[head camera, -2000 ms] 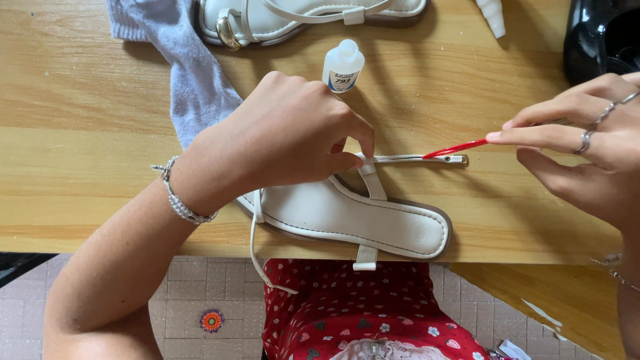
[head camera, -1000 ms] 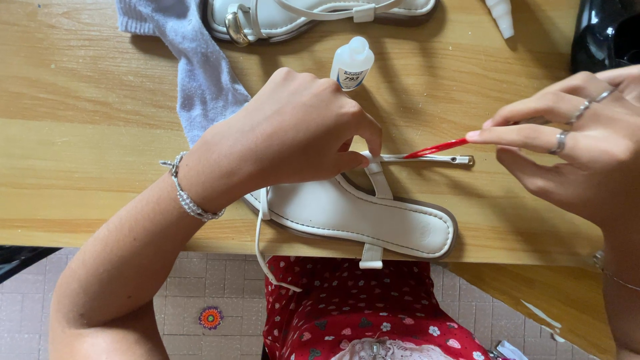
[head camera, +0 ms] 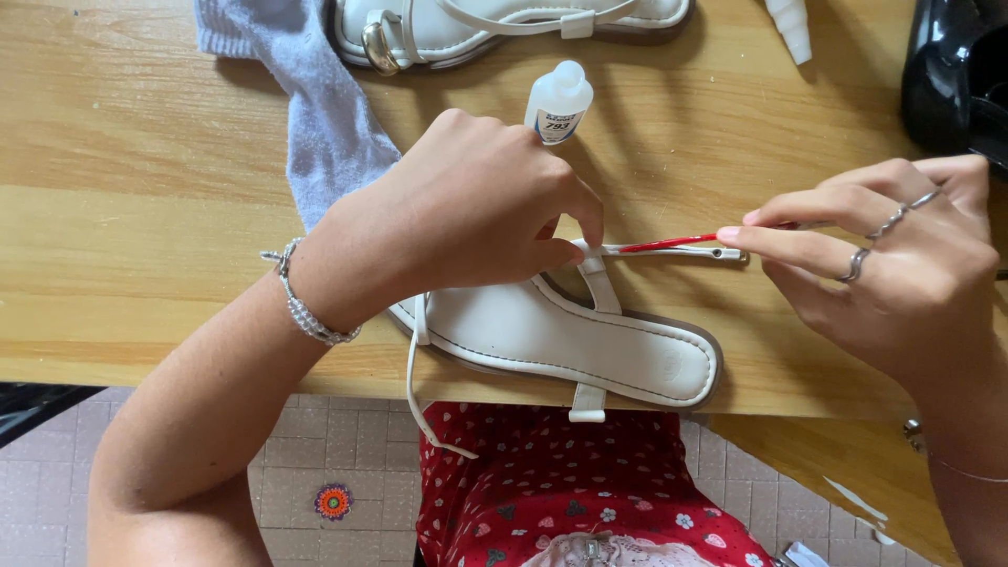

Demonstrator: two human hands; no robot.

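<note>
A white strappy sandal [head camera: 630,354] lies sole down along the table's front edge. My left hand [head camera: 480,197] pinches its ankle strap at the loop between thumb and index finger. That strap [head camera: 685,251] stretches right, its end bearing a hole and a small metal tip. Between the fingers of my right hand [head camera: 882,244] is a thin red stick-like tool [head camera: 669,243], whose tip rests at the strap beside my left fingertips. Just beyond my left hand stands a small translucent bottle [head camera: 561,102] with a blue and white label. My left hand hides the sandal's toe part.
A second white sandal [head camera: 504,24] with a gold toe ring lies at the far edge of view. Left of the bottle is a pale blue-grey sock [head camera: 315,102]. A white nozzle [head camera: 790,31] and a glossy black object [head camera: 945,87] are at the far right of the wooden table [head camera: 118,236].
The red tool's tip has moved left along the strap, closer to my left fingertips, as my right hand shifted left. My left hand keeps its pinch on the strap.
</note>
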